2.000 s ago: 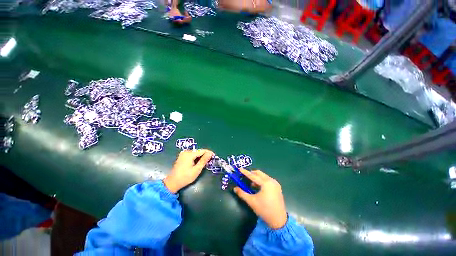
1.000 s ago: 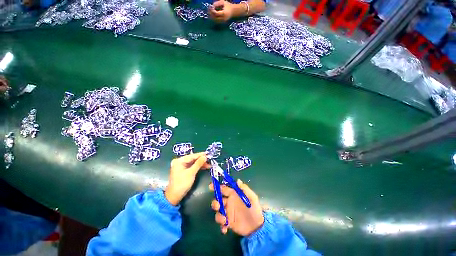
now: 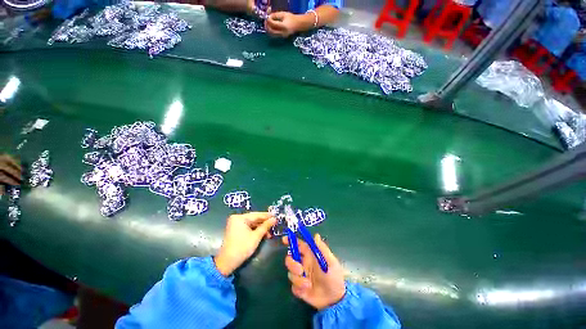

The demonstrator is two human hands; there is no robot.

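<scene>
My left hand (image 3: 246, 239) holds a small silvery moulded shot (image 3: 280, 207) between thumb and fingertips. My right hand (image 3: 316, 277) is closed around the blue handles of the side cutters (image 3: 308, 241). The handles are spread, and the silvery jaws are at the shot, just right of my left fingertips. Whether the jaws touch it is too small to tell. Another shot (image 3: 313, 216) lies right of the jaws, and one (image 3: 237, 199) lies beyond my left hand. A large heap of shots (image 3: 138, 157) lies to the left.
A white tag (image 3: 223, 164) lies beside the heap on the green bench (image 3: 360, 154). Small clusters (image 3: 41, 170) and another person's hand (image 3: 9, 170) are at far left. Across the bench are more heaps (image 3: 360, 56) and a person's hands (image 3: 281, 24). A metal post (image 3: 533, 186) slants in at right.
Since one second ago, the cutter handles have come closer together and the jaws have moved slightly right. The shot in my left hand has shifted. The hand at far left has come further into view.
</scene>
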